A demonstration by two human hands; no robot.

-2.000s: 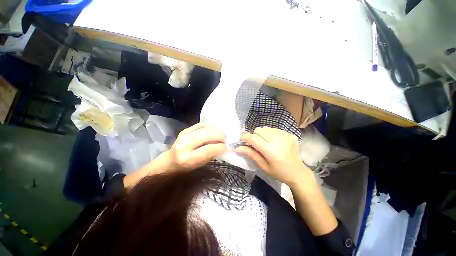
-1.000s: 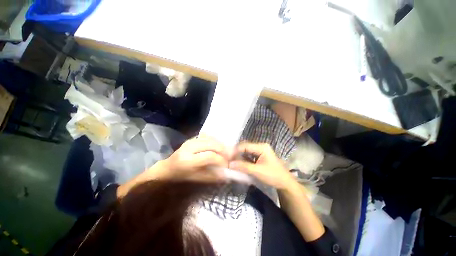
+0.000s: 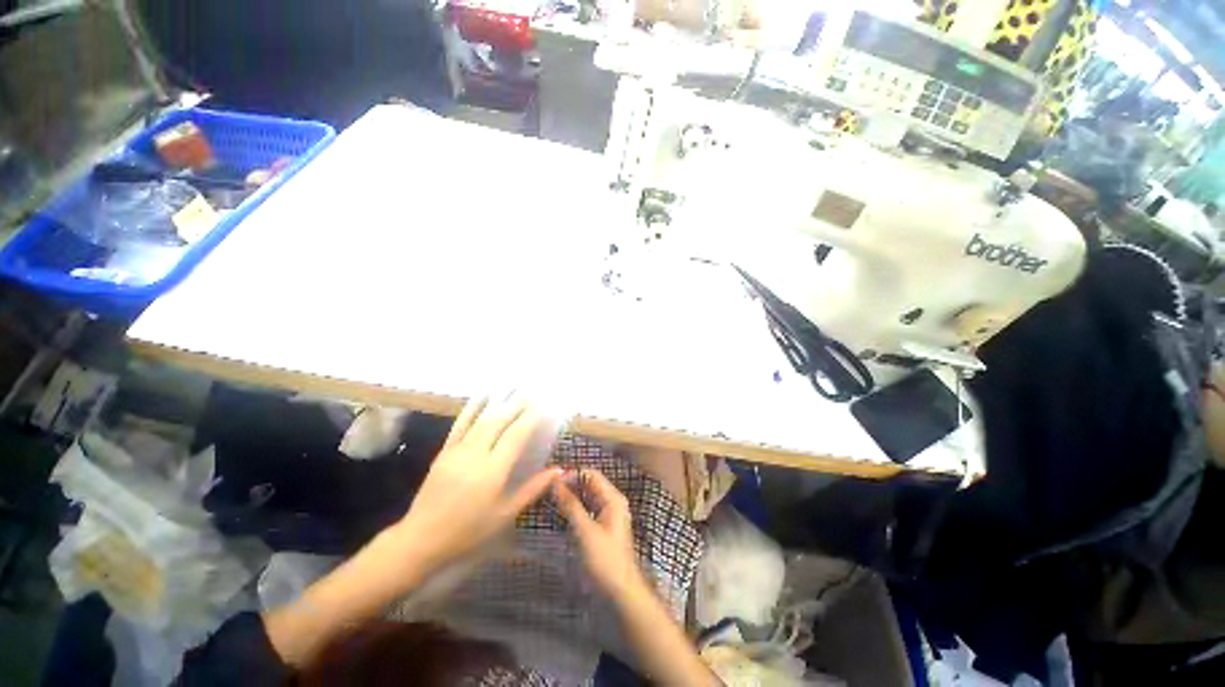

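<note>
The white strip (image 3: 548, 436) shows faintly at the table's front edge and fades into the white table. My left hand (image 3: 486, 470) lies on it with the fingertips at the edge. My right hand (image 3: 595, 521) is just to the right over the checked lap, thumb and finger pinched close to my left thumb; whether it grips the strip is blurred. The cream sewing machine (image 3: 860, 222) marked "brother" stands at the back right. Its presser foot area (image 3: 621, 275) is washed out by glare.
Black-handled shears (image 3: 806, 352) and a flat black rectangle, perhaps a phone (image 3: 914, 413), lie right on the white table (image 3: 363, 255). A blue basket (image 3: 222, 255) holds bags at the left corner. White offcuts (image 3: 141, 537) and a grey bin (image 3: 860, 624) are below. Dark fabric (image 3: 1075, 403) hangs right.
The view has tilted up, bringing the machine and whole basket into sight. Both hands have moved forward to the table edge, and less of the strip shows over the lap.
</note>
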